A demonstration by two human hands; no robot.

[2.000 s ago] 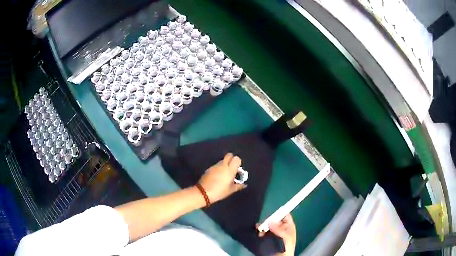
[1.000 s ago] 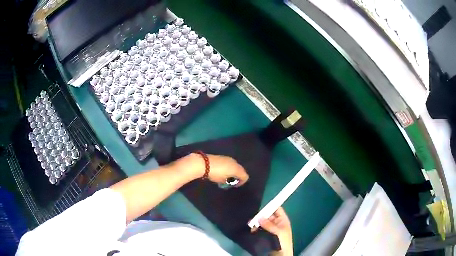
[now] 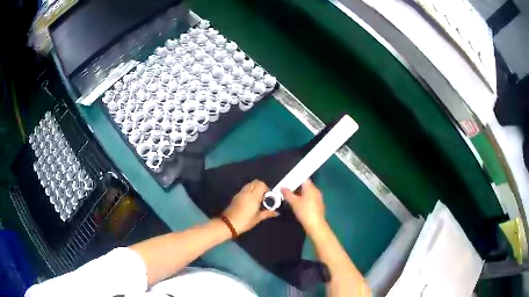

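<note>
A small silver-white hub with a dark centre is over the middle of the black jig. My left hand holds the hub at its left side. A long white blade runs from the hub up and to the right, over the jig's upper right arm. Its near end touches or nearly touches the hub. My right hand has its fingers on the blade's near end beside the hub. The fingers partly hide where the two parts meet.
A tray of hubs lies at the upper left, with a black lidded box behind it. A wire rack with more hubs is at the far left. White sheets stand at the lower right. A dark green channel runs behind the bench.
My right hand has moved up and left with the blade, bringing its near end to the hub. My left hand has turned and now grips the hub from the left, with the hub facing up.
</note>
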